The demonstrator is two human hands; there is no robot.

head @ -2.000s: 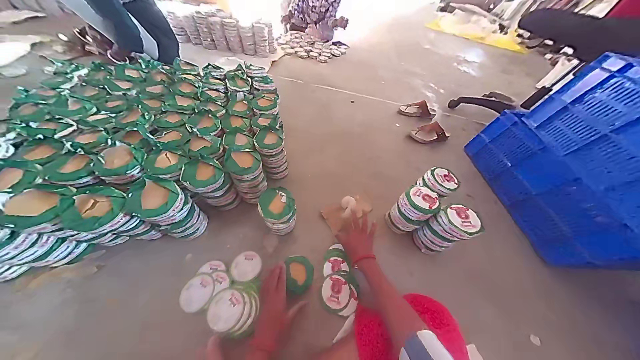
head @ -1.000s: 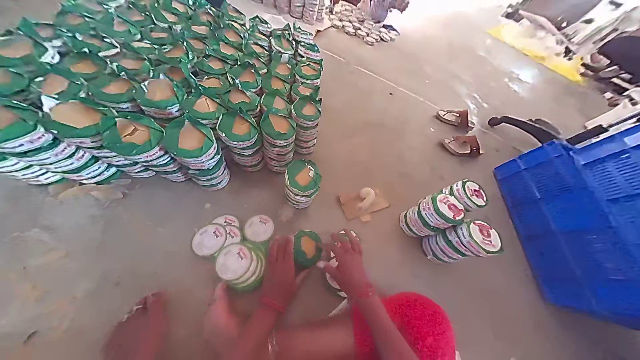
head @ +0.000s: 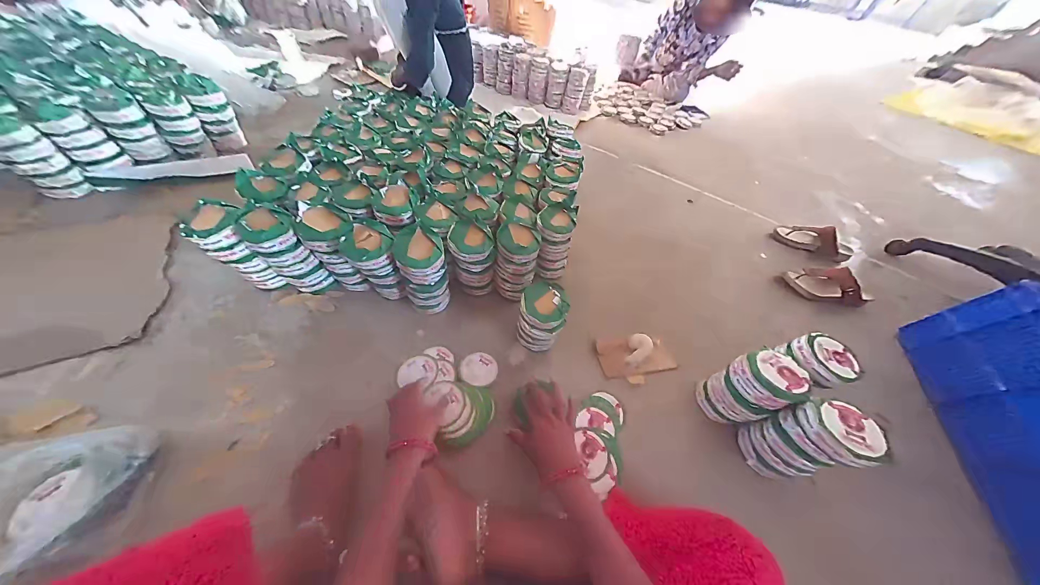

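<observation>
My left hand [head: 418, 418] rests with its fingers over the left edge of a pile of round white-and-green labelled discs [head: 465, 410]; whether it grips one cannot be told. More white discs [head: 478, 369] lie just beyond. My right hand [head: 544, 422] is spread over a green-edged disc [head: 524, 402] on the floor, mostly hidden under the fingers. Beside it on the right lie overlapping discs with red pictures [head: 597, 451]. A short green-topped stack [head: 543, 315] stands ahead of both hands. A brown cardboard piece [head: 617, 359] carries a whitish lump [head: 639, 348].
Many green-topped stacks [head: 418, 248] stand ahead, with more at far left. Picture-topped stacks [head: 849, 431] and a blue crate [head: 975, 390] are at right. Sandals [head: 825, 284] lie beyond. A clear plastic bag [head: 73, 487] lies at left. Two other people [head: 686, 49] are in the background.
My left hand has moved from beside the green-edged disc to the white-and-green pile. My right hand now covers the green-edged disc. The view has swung left.
</observation>
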